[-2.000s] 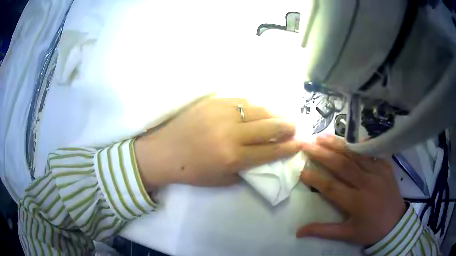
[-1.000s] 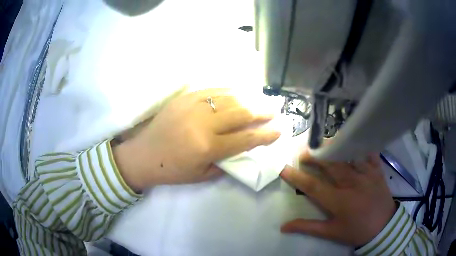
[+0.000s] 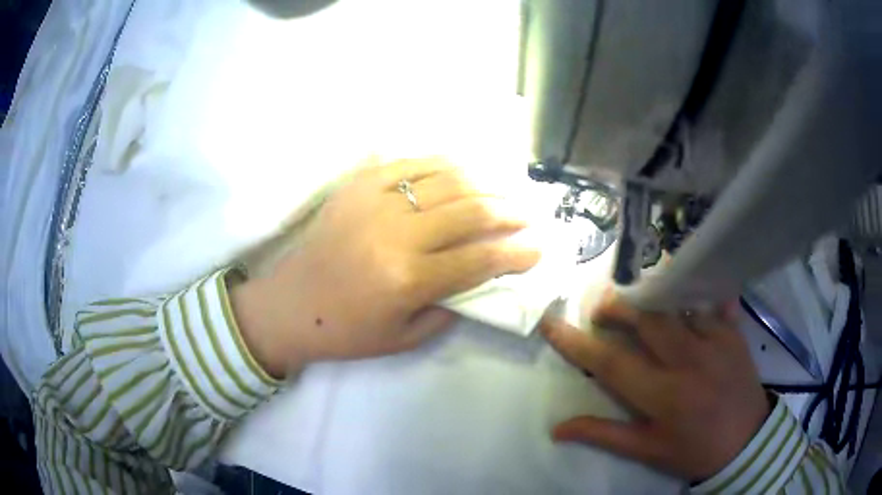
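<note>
A small white fabric piece (image 3: 503,307) lies folded on a large white fabric panel (image 3: 387,416), left of the needle area. My left hand (image 3: 387,256) lies flat over the small piece, fingers together and pointing to the needle; its thumb is partly hidden. My right hand (image 3: 667,382) lies palm down below the machine head, index fingertip at the small piece's right corner, thumb spread to the left. The sewing machine head (image 3: 638,126) hangs over the upper right. The presser foot area (image 3: 585,208) is lit and overexposed, so the stitching point cannot be made out.
Tweezers (image 3: 781,336) lie on the machine bed right of my right hand. Black looped handles or cords (image 3: 843,387) are at the far right edge. A loose white cloth fold (image 3: 126,116) is at the upper left. A dark rounded shape shows at the top edge.
The view has shifted, so the machine appears further left than at first. The small piece's corner, pointing down before, is now flatter and less exposed beside my left hand.
</note>
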